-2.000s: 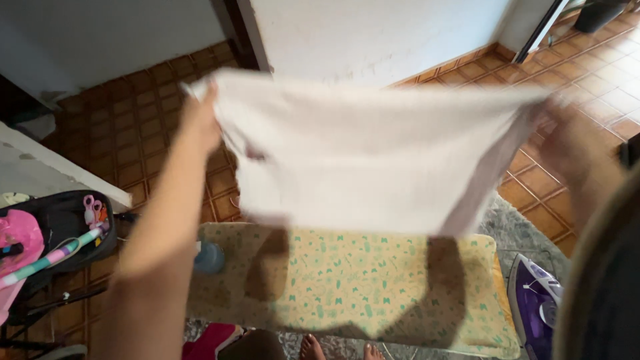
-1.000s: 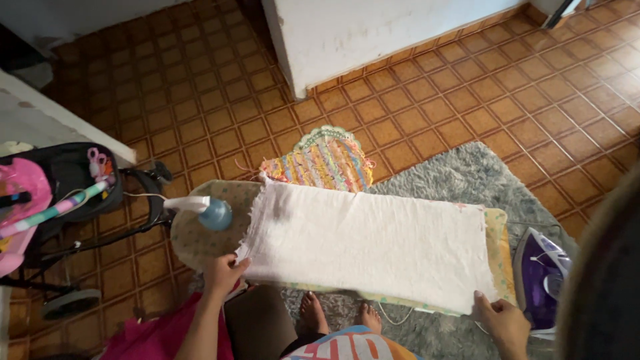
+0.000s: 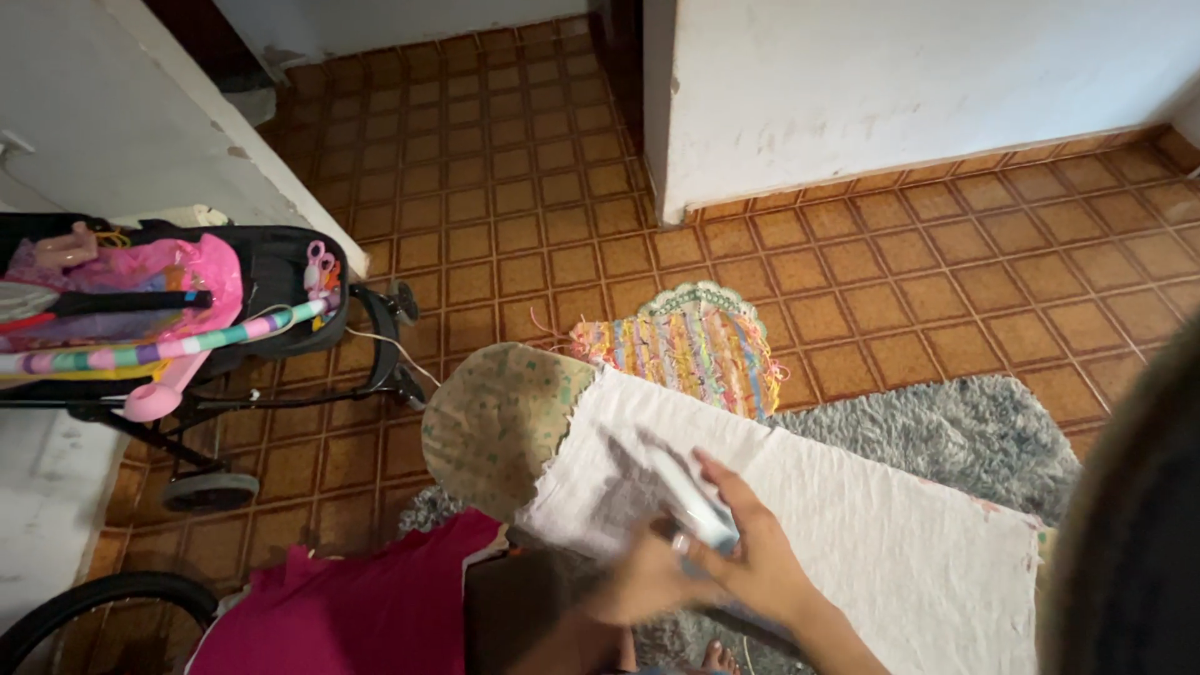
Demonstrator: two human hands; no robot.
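A spray bottle (image 3: 692,502) with a white head and a bluish body is between my hands, above the white cloth. My right hand (image 3: 755,544) is around it, thumb on one side and fingers on the other. Close against the bottle's lower part is my left hand (image 3: 647,581), blurred by motion; its grip cannot be made out. The white cloth (image 3: 881,525) lies spread over the ironing board, with a frayed left edge. Beyond that edge shows the board's patterned, rounded end (image 3: 497,422).
At left stands a stroller (image 3: 281,328) loaded with toys, its frame near the board. A magenta cloth (image 3: 366,600) is at lower left, beside a black wheel (image 3: 112,586). A striped rug (image 3: 694,347) and a grey shaggy rug (image 3: 947,441) lie beyond the board. A dark blurred shape fills the right edge.
The cloth, held up in the air two seconds ago, lies on the board. My hands have let go of its near edge. The spray bottle has left the board's left end and is between my hands.
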